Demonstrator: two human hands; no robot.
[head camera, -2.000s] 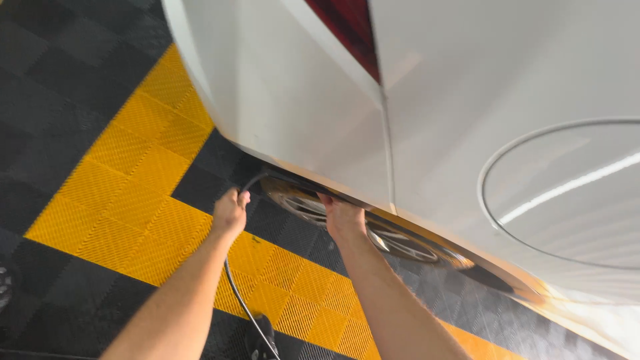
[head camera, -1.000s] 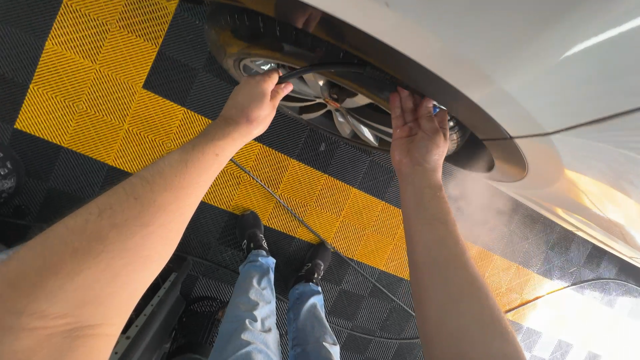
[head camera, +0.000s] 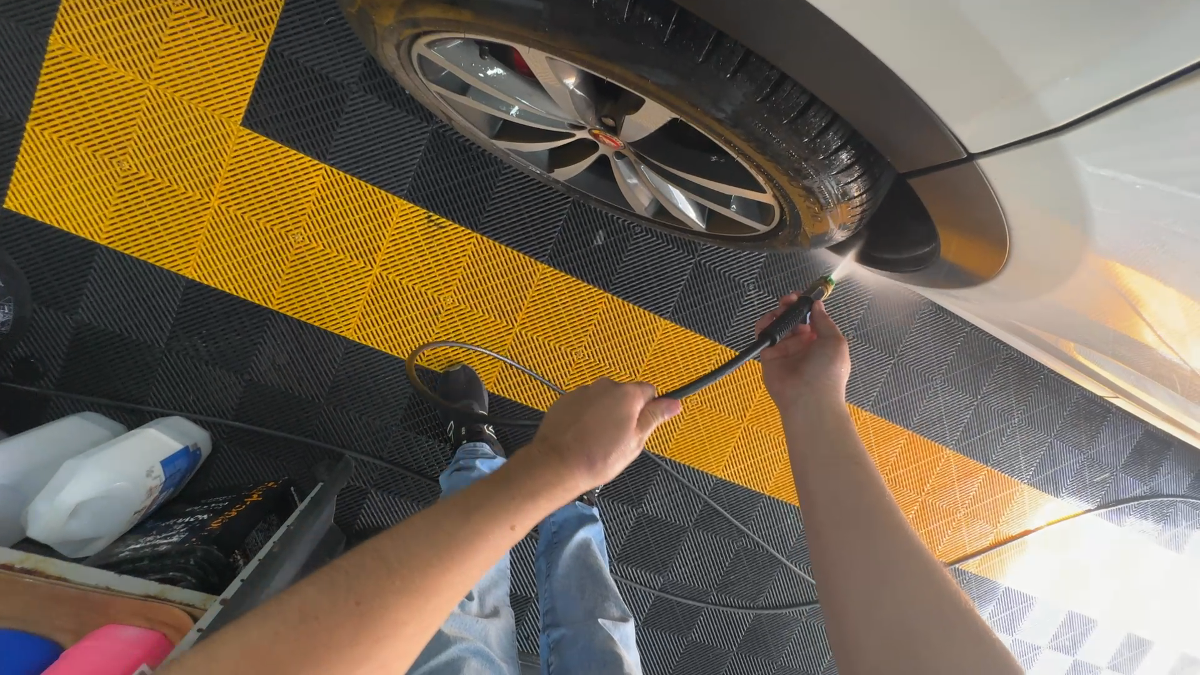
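A pressure washer wand (head camera: 786, 323) with a black grip and a green-tipped nozzle points up and right. White spray leaves its tip toward the lower wheel arch of a white car (head camera: 1059, 206). Near the nozzle end, my right hand (head camera: 806, 356) is closed on the wand's grip. Further back, my left hand (head camera: 605, 427) holds the wand's rear part, where a thin hose trails from it. Beyond both hands is a wet tire (head camera: 750, 112) around a silver and black multi-spoke alloy wheel (head camera: 600, 141) with a red centre mark.
A thin hose (head camera: 712, 506) loops over yellow floor tiles (head camera: 319, 253) and black ones around my feet. At lower left, a cart (head camera: 272, 553) holds white plastic jugs (head camera: 122, 483), a black package with writing and pink and blue items. My shoe (head camera: 462, 398) stands by the hose loop.
Both hands have moved with the wand from in front of the wheel to below its right end. The nozzle and spray now show plainly. The view has shifted, bringing the cart into sight.
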